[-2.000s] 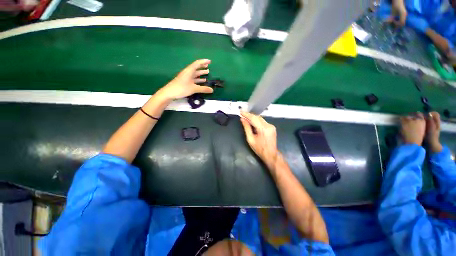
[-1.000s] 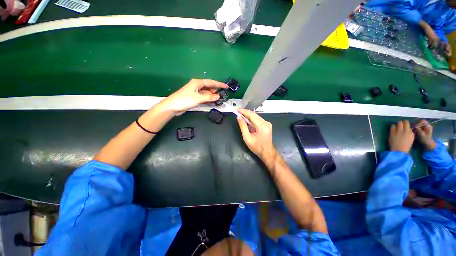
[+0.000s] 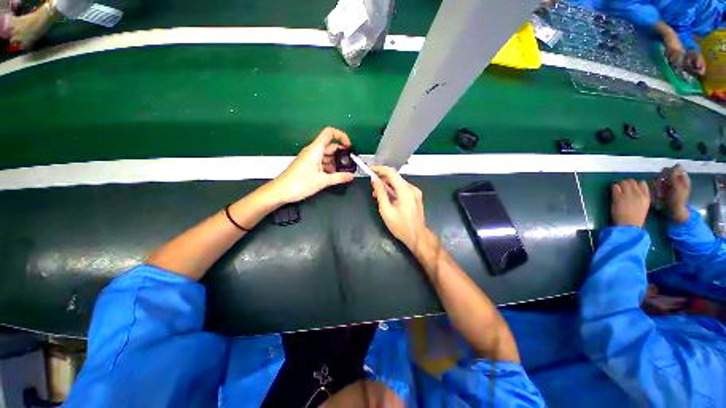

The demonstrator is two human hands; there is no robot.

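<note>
My left hand (image 3: 306,171) is shut on a small black plastic part (image 3: 345,161), held above the white belt edge. My right hand (image 3: 400,205) is shut on a slim white stick (image 3: 363,166), whose tip is at the black part; whether it touches cannot be told. A second black part (image 3: 287,213) lies on the dark green worktop, below my left wrist. Another dark part (image 3: 337,189) shows just under my left fingers, mostly hidden.
A slanting grey post (image 3: 440,78) stands close above my right hand. A smartphone (image 3: 493,228) lies on the worktop to the right. Several black parts (image 3: 467,139) sit on the green belt (image 3: 199,96). A neighbour's hands (image 3: 631,201) are at the right. A clear bag (image 3: 357,30) lies beyond.
My left hand was open over the belt, then took hold of a black part and drew it nearer. The white stick in my right hand now meets it. Belt parts have shifted.
</note>
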